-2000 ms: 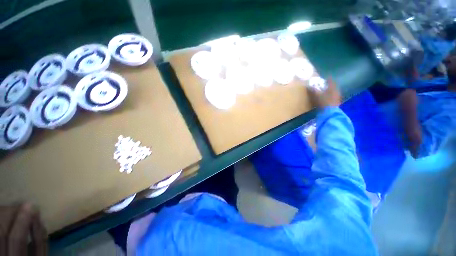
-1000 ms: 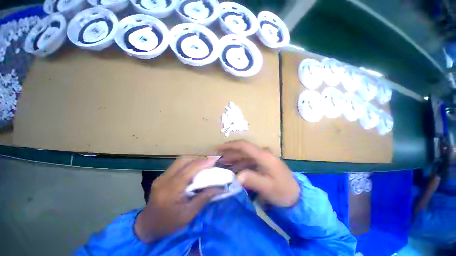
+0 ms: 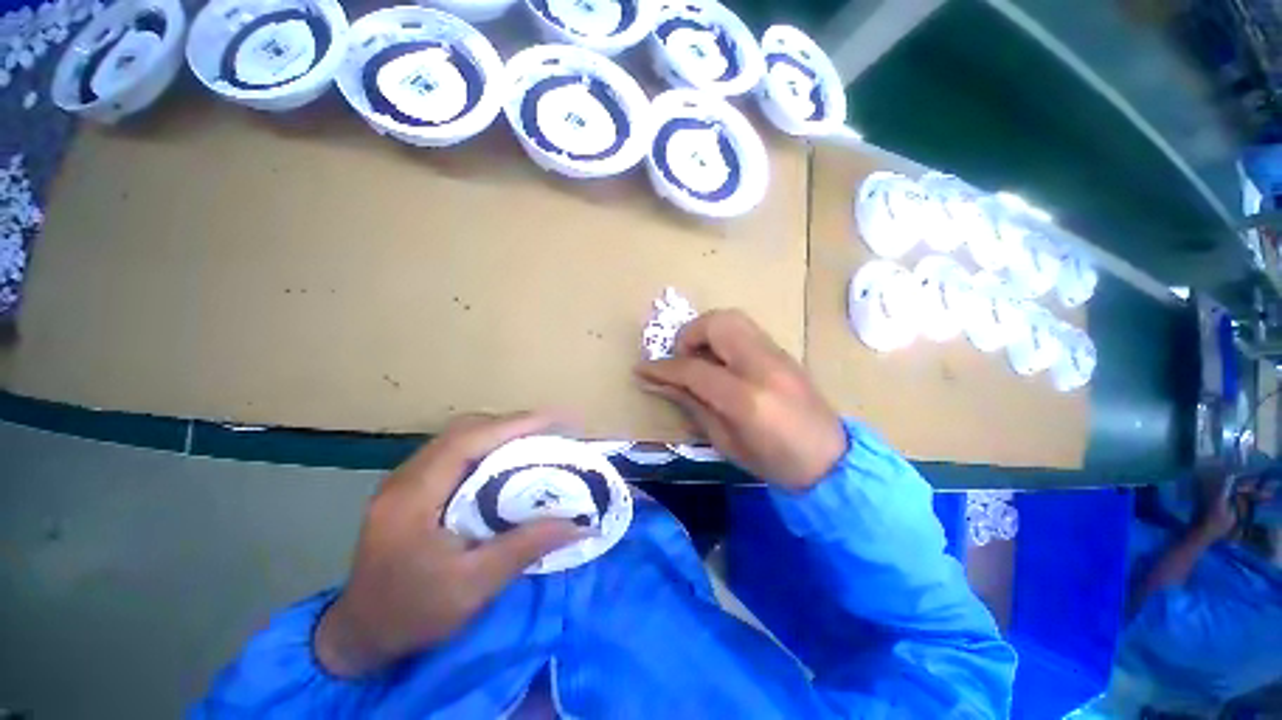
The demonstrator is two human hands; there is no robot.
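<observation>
My left hand (image 3: pixel 422 556) grips a round white housing (image 3: pixel 546 495) by its rim, in front of my smock just below the near edge of the board. Its open side with the dark ring faces up, and my thumb lies over the ring. My right hand (image 3: pixel 745 394) is at the near side of the small heap of white clips (image 3: pixel 668 321) on the large cardboard sheet (image 3: pixel 352 281). Its thumb and index finger are close together; whether a clip is between them cannot be seen.
Rows of white housings (image 3: pixel 422 78) stand at the back of the left cardboard. More housings (image 3: pixel 935 303) stand on the right cardboard (image 3: pixel 970 408). A parts tray (image 3: pixel 17 99) is at far left, a blue crate (image 3: pixel 1062 563) below the bench. Another person's sleeve (image 3: pixel 1209 619) shows at right.
My right hand has left the housing and moved to the clip heap. My left hand now holds the housing alone, tilted so its dark ring shows. Earlier, my right hand was over the right board.
</observation>
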